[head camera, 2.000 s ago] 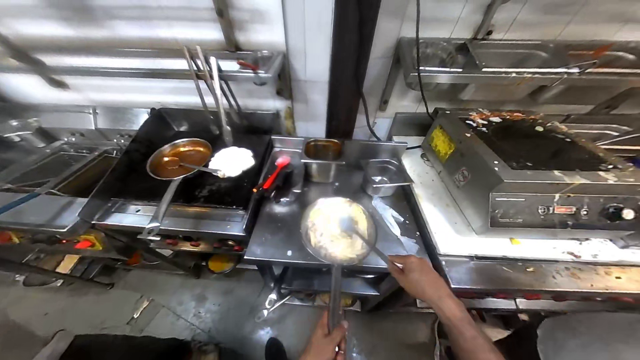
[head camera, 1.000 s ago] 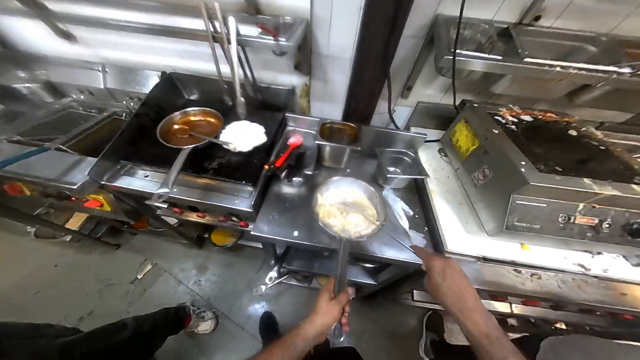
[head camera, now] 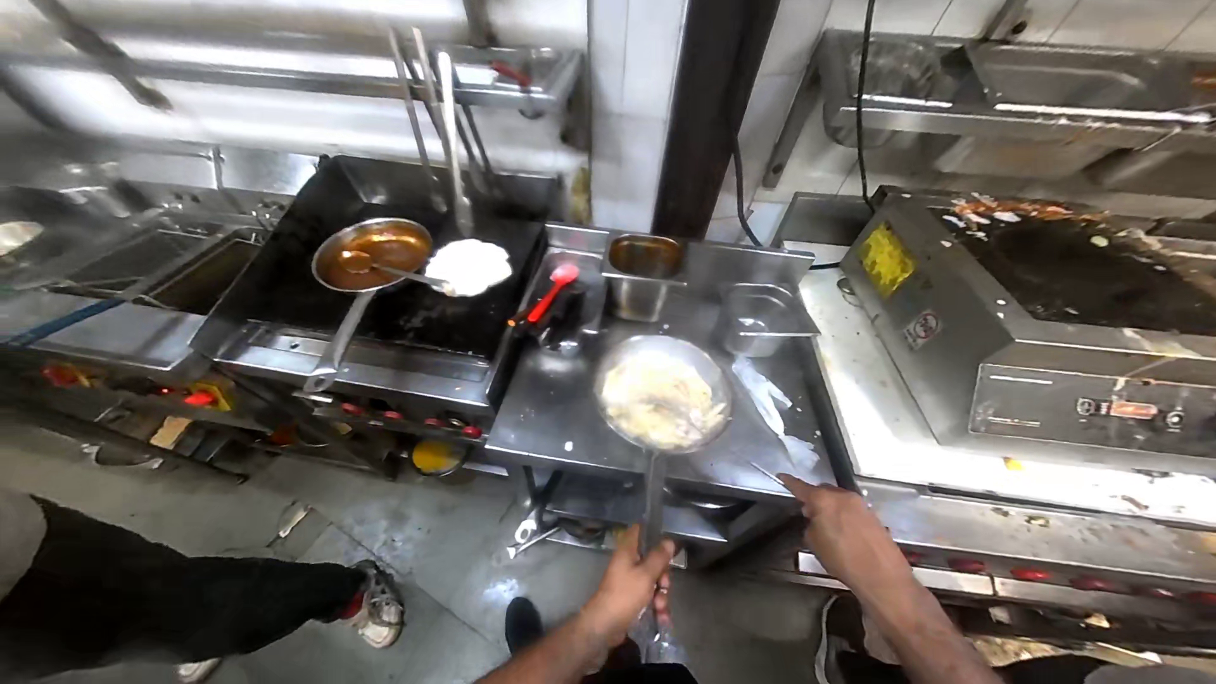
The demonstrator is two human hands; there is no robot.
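My left hand [head camera: 635, 581] grips the long handle of a metal frying pan [head camera: 662, 454]. The pan holds a creamy, pale food [head camera: 663, 394] and is over the steel counter; whether it rests on it is hard to tell. To the right of the pan, my right hand [head camera: 825, 513] holds a thin metal utensil [head camera: 766, 471], whose far end is blurred. Behind the pan stand a deep steel container with brown liquid [head camera: 644, 256] and an open steel container [head camera: 757, 318]. A red spoon [head camera: 553, 293] lies to the left.
On the black griddle [head camera: 427, 318] at left are a pan of orange-brown sauce [head camera: 373, 255] with a spoon and a white round item [head camera: 470, 267]. A second griddle [head camera: 1083, 275] stands at right. Crumpled plastic [head camera: 763, 391] lies beside my pan. Another person's leg [head camera: 190, 579] is at lower left.
Two seconds ago the utensil in my right hand reached into the pan's food; my right hand is now lower and farther from the pan. My left hand keeps its hold on the handle.
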